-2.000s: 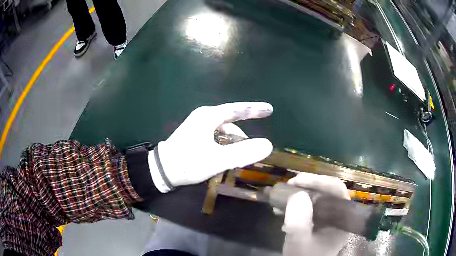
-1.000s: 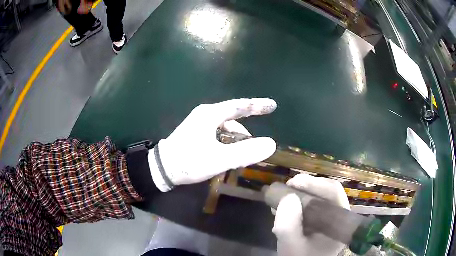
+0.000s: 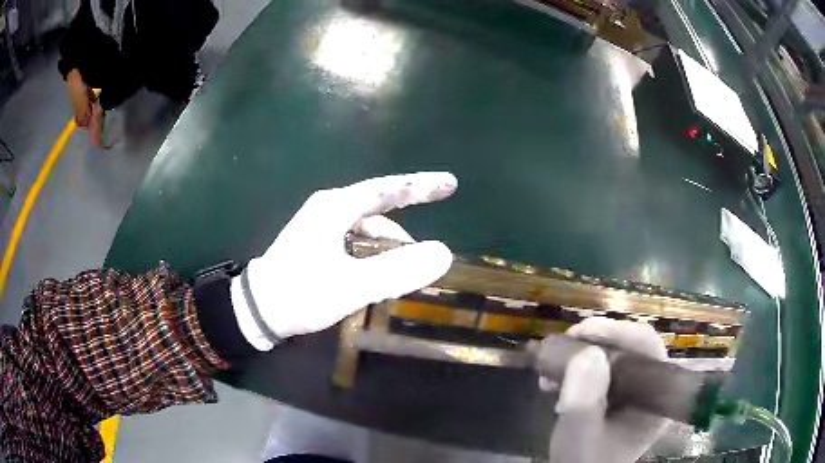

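The long brass-coloured metal bar assembly point(image 3: 561, 288) lies slanted in front of me, with amber patches along its side and a pale lower rail. My left hand point(image 3: 339, 258), in a white glove, grips its left end, thumb and index finger spread apart over it. My right hand point(image 3: 606, 380), gloved and blurred, is shut around a grey cylindrical handheld tool point(image 3: 656, 387) with a green rear end. The tool's front end points left, at the lower rail; its tip is too blurred to make out. A pale green hose point(image 3: 769, 418) leaves the tool's rear.
The assembly is over a shiny dark-green bench point(image 3: 507, 136). A black box point(image 3: 692, 113) with a red light and a white sheet point(image 3: 716, 98) stands at the right, near a folded white piece point(image 3: 753, 253). Another brass assembly is at the far edge. A person point(image 3: 149, 50) is at upper left.
My right hand and the tool have moved right along the lower rail, uncovering more of the amber patches. My left hand and the assembly's left end sit slightly further left. The person at upper left is bent lower.
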